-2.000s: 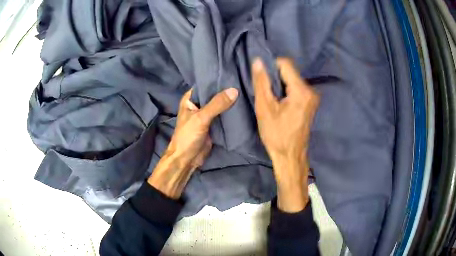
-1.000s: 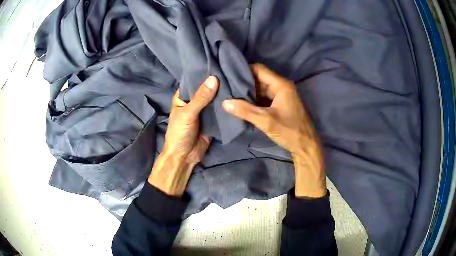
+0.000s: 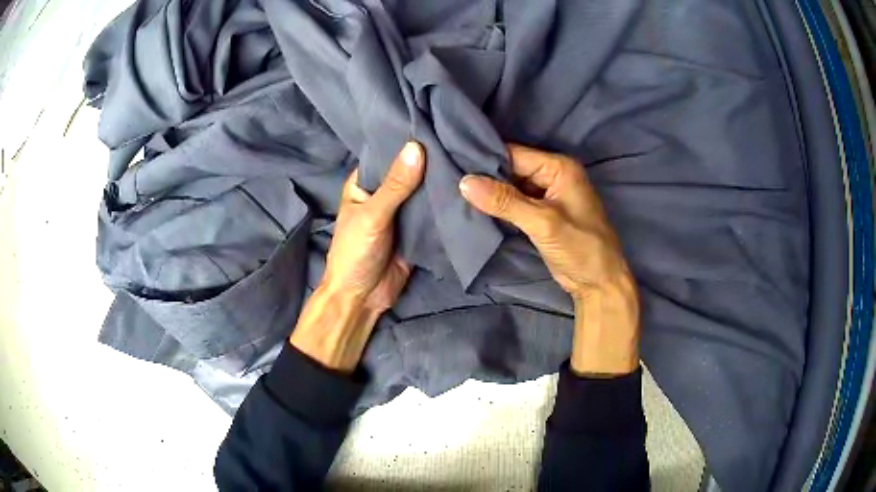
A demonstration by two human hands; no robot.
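Note:
My left hand (image 3: pixel 370 226) grips a gathered fold of grey-blue cloth (image 3: pixel 437 216), thumb on top and fingers underneath. My right hand (image 3: pixel 567 211) pinches the same cloth a little to the right, thumb on top, fingers partly hidden behind it. A pointed corner of the cloth hangs down between my hands. The partly made garment (image 3: pixel 231 298) lies crumpled at the left, with a curved folded edge and a dark slit. The wide main fabric (image 3: pixel 711 250) lies draped at the right.
The off-white speckled table (image 3: pixel 451 437) shows at the left and in front of me. A pale shiny patch (image 3: pixel 226 382) shows under the garment's lower edge. Blue and white curved bands (image 3: pixel 858 231) run along the far right.
My right hand has come down from an open pose above the cloth and taken hold of it. The pointed corner now shows between my hands. My left hand keeps its grip.

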